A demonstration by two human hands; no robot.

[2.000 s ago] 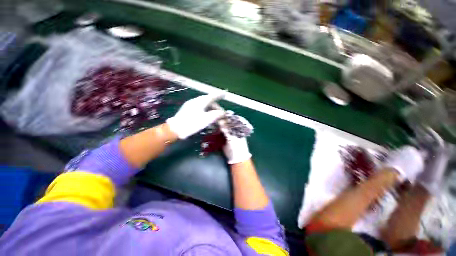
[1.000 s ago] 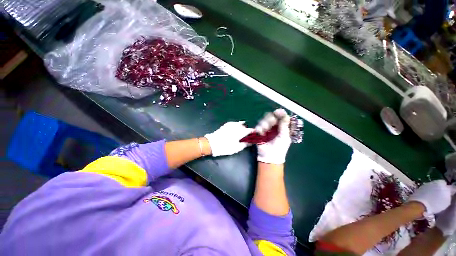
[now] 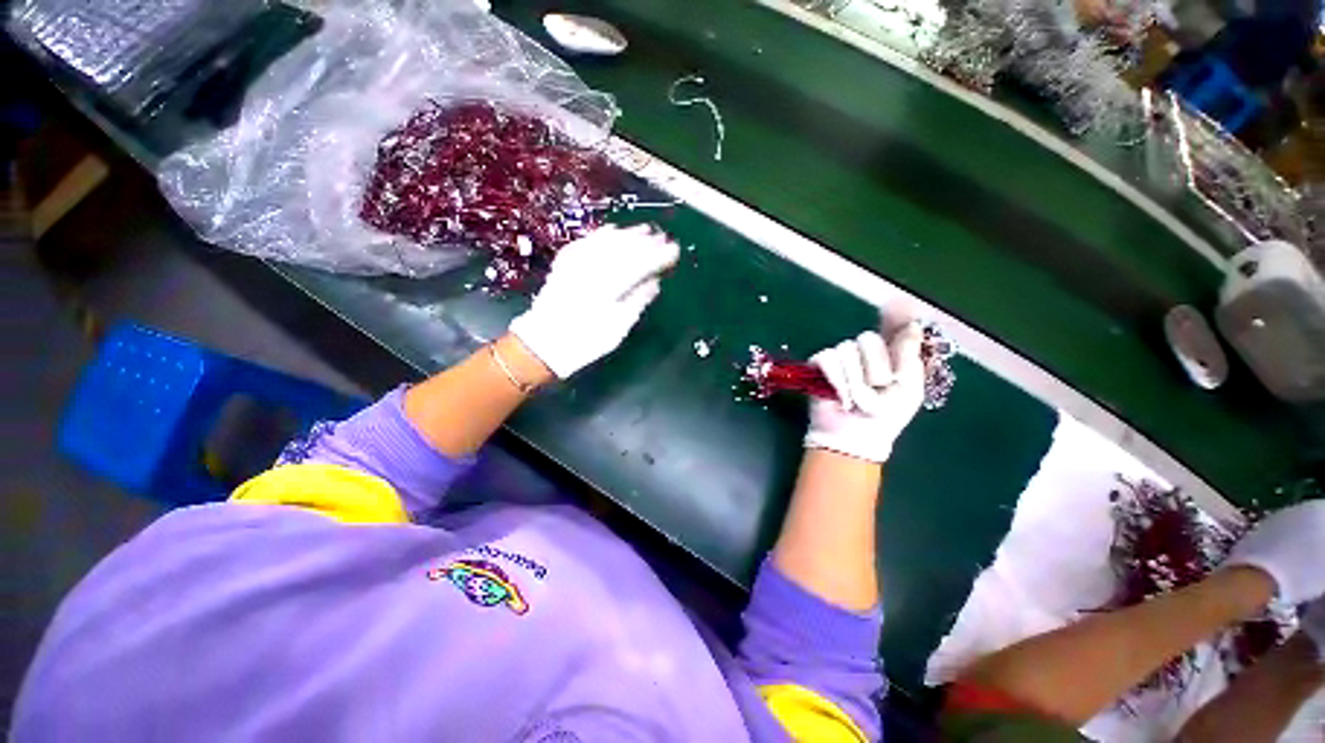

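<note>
A heap of loose dark red lead wires (image 3: 465, 174) with silvery ends lies on a crumpled clear plastic bag (image 3: 262, 182) at the upper left. My left hand (image 3: 593, 301), in a white glove, is over the heap's near right edge; its fingertips are bent and I cannot tell whether they hold a wire. My right hand (image 3: 869, 392), also gloved, is closed around a bundle of red wires (image 3: 792, 378). The bundle's red tail points left and its silvery head shows at the right of the fist. Small white bits lie on the dark green bench (image 3: 654, 436) between my hands.
Beyond the pale metal edge (image 3: 756, 225) runs a green belt (image 3: 901, 203) with oval covers (image 3: 1196, 349), a white housing (image 3: 1276, 322) and a pale curved strand (image 3: 705, 109). At the right, a neighbour's gloved hands work over red wires on white cloth (image 3: 1017, 559). A blue stool (image 3: 160, 414) stands lower left.
My left hand has moved away from the bundle, up and left to the heap. My right hand still holds the bundle, a little further right in view.
</note>
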